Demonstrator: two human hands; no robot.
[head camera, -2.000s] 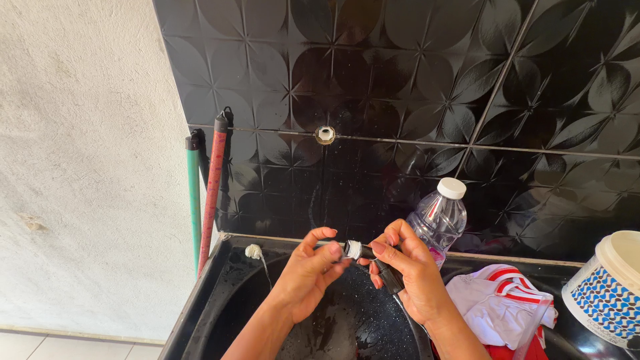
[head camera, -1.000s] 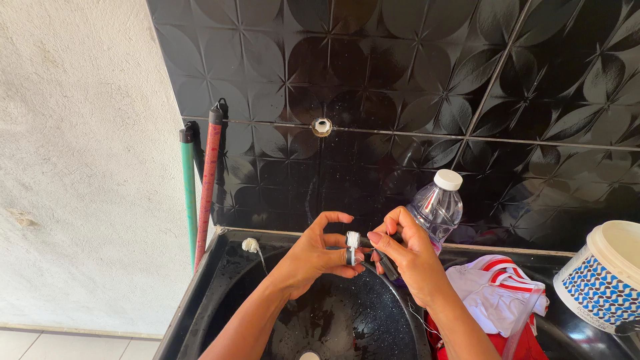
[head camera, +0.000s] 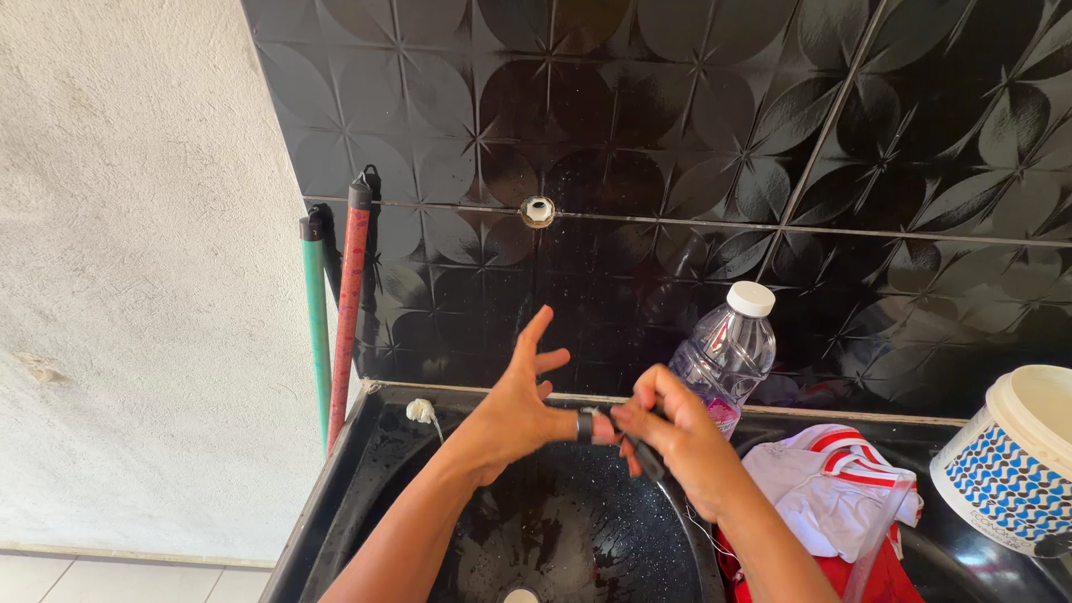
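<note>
Over the black sink basin, my left hand has its fingers spread, with its thumb pointing right. A dark band sits around that thumb near its tip. My right hand is curled around a dark fitting, just right of the left thumb; its fingers hide much of the fitting, and its exact kind cannot be told. A bit of white material shows between the hands, blurred. Above them, a round white pipe opening is set in the black tiled wall.
Behind my right hand stands a clear plastic bottle with a white cap. White and red cloth lies to the right, beside a patterned white bucket. A white clump rests on the sink's left rim. Red and green poles lean on the left.
My left hand's fingers have spread away from the white-wrapped piece that was between both hands. The dark band now shows around the thumb. My right hand keeps its grasp on the dark fitting.
</note>
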